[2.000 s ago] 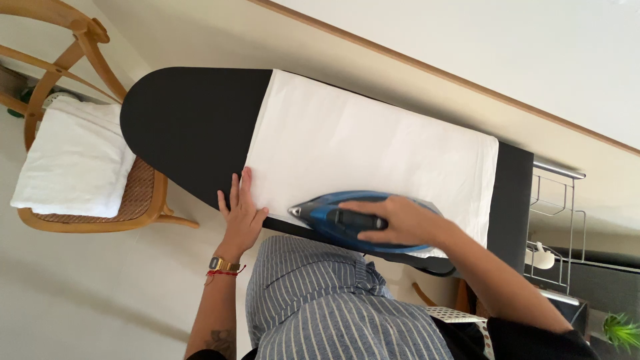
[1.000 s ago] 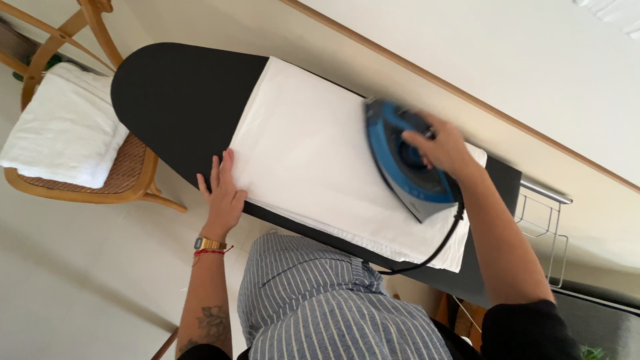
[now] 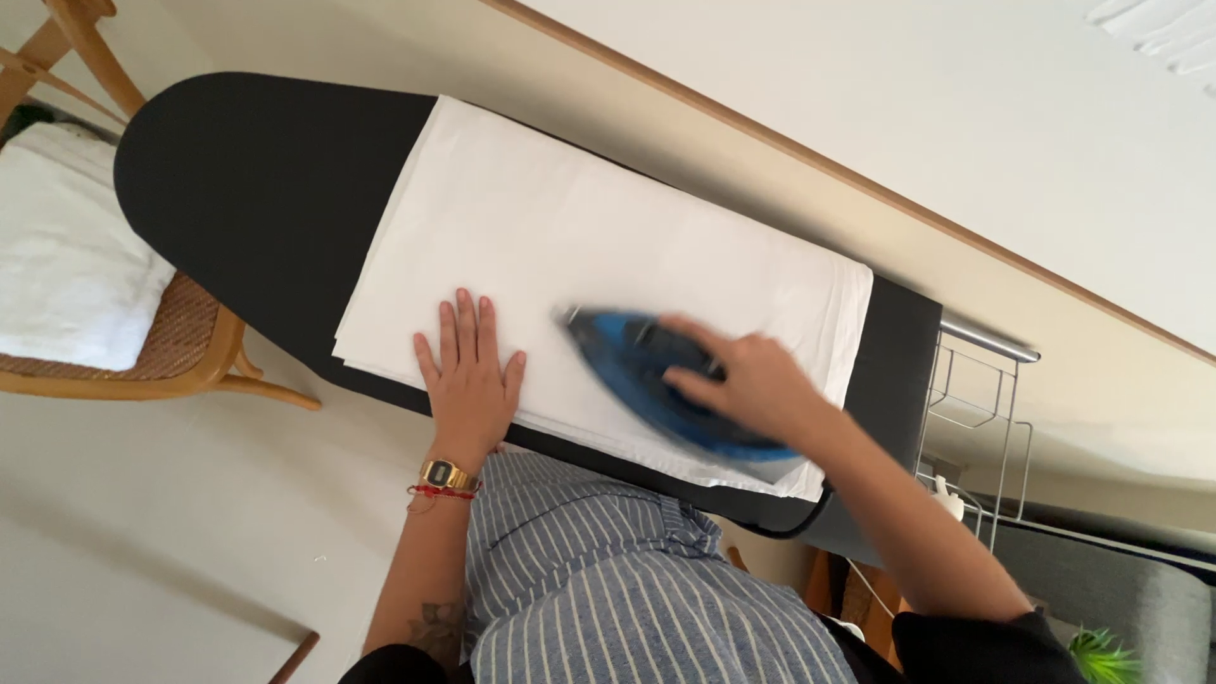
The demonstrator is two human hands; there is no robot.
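Note:
A folded white cloth (image 3: 608, 228) lies flat across a black ironing board (image 3: 256, 190). My left hand (image 3: 468, 385) rests on the cloth near its lower left part, palm down with the fingers a little spread, holding nothing. My right hand (image 3: 750, 385) is closed around the handle of a blue steam iron (image 3: 655, 389). The iron is over the lower right part of the cloth, its tip pointing up and left toward my left hand. Iron and right hand are blurred. The iron's soleplate is hidden.
At the left, a wooden chair (image 3: 180, 366) with a woven seat holds a folded white cloth (image 3: 71, 247). A wire rack (image 3: 997, 399) extends from the board's right end. The wall with a wooden trim (image 3: 760, 114) runs behind the board. A green plant (image 3: 1102, 655) stands at lower right.
The iron in my right hand has come down and left from the cloth's upper right area, and its tip has turned to the left. My left hand has moved from the cloth's edge further onto it.

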